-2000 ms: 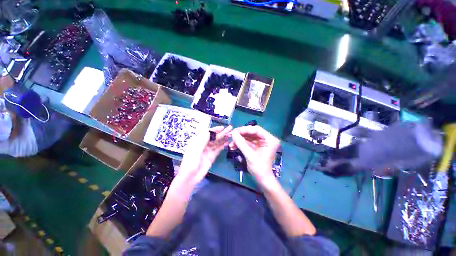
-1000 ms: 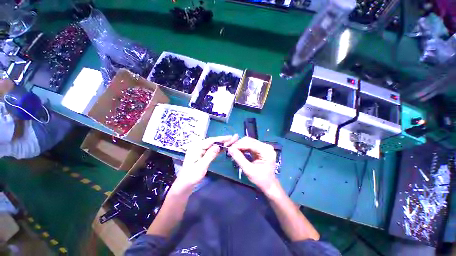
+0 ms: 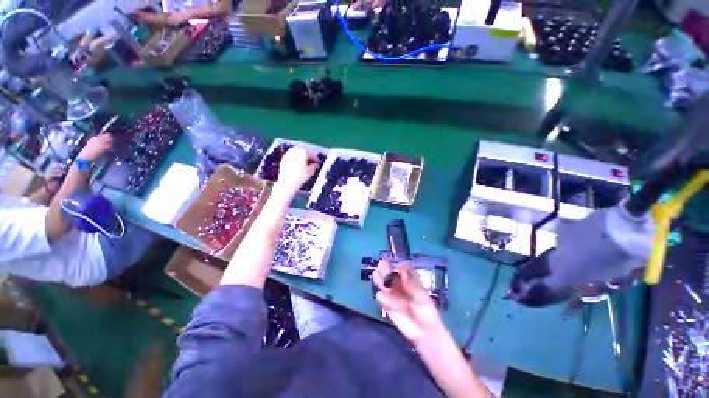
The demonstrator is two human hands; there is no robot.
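My left hand (image 3: 297,169) reaches into the back left white box of small black plastic parts (image 3: 272,163); its fingertips are among the parts, and whether they grip one cannot be told. My right hand (image 3: 404,299) is at the dark fixture (image 3: 426,274) and has a small black part (image 3: 391,277) at its fingers. The fixture's black arm (image 3: 398,238) sticks out towards the back. A second white box of black parts (image 3: 342,186) stands right of my left hand.
A brown carton of red and silver pieces (image 3: 231,208) and a white box of silvery slivers (image 3: 305,242) stand left. Two screw feeders (image 3: 509,186) stand right, with the grey screwdriver (image 3: 595,253) hanging before them. A neighbour's arm (image 3: 74,179) is at far left.
My left hand has left my right hand and moved up and left to the black-parts box. My right hand has lowered to the fixture. The screwdriver hangs before the feeders again. The view has tilted up.
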